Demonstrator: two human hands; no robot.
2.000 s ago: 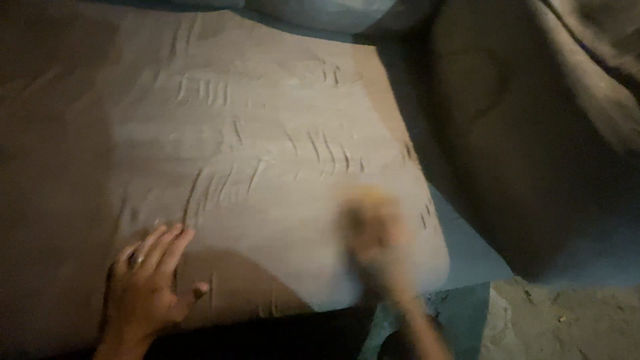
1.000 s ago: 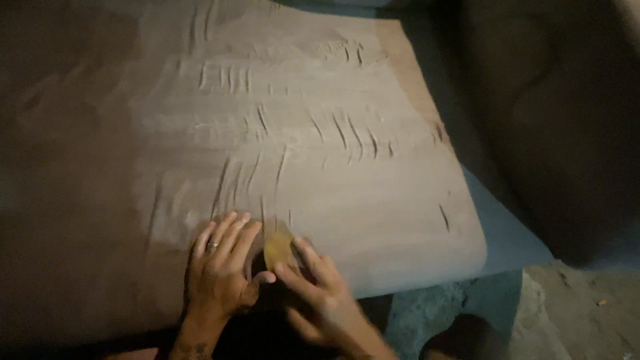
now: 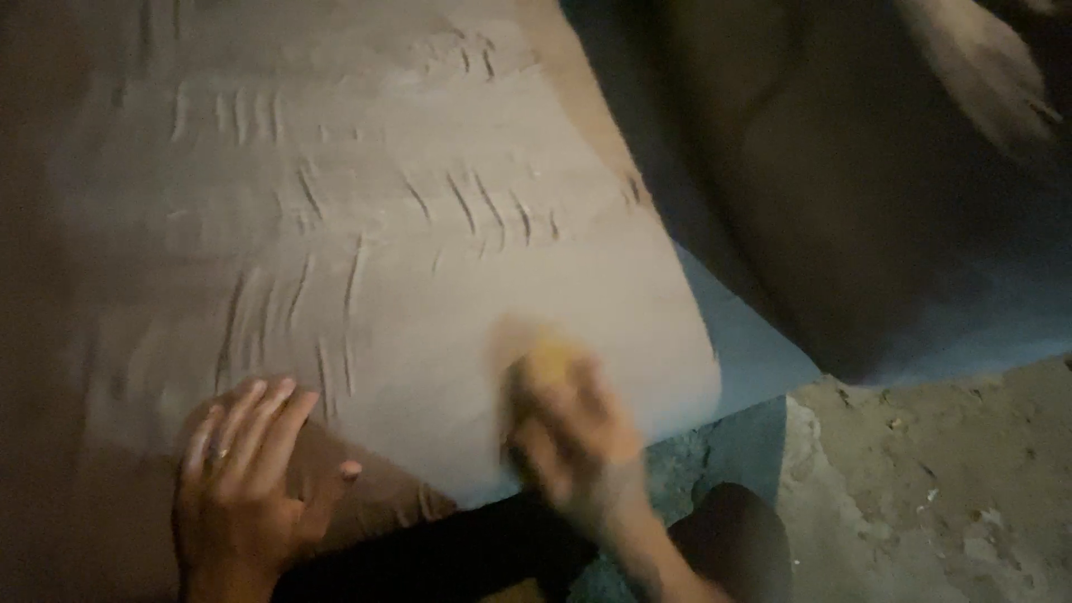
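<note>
A light brown sheet point(image 3: 435, 285), wrinkled with several short raised creases, covers a broad flat surface. My left hand point(image 3: 251, 469), with a ring on one finger, lies flat with fingers spread on the sheet's near left part. Blurred by motion, my right hand point(image 3: 578, 435) grips a yellowish block or pad point(image 3: 548, 356) low over the sheet near its front edge. Whether the pad touches the sheet cannot be told. Darker brown patches show at the left and beside my left hand.
A large dark rounded form point(image 3: 804, 167) stands at the right, with a bluish surface point(image 3: 745, 335) between it and the sheet. Rough, pale ground point(image 3: 930, 469) shows at the lower right. A dark rounded shape point(image 3: 737, 536), perhaps a knee, is below the front edge.
My right hand, with the pad, has moved right, away from my left hand, which it was beside one second ago. My left hand stays flat on the sheet.
</note>
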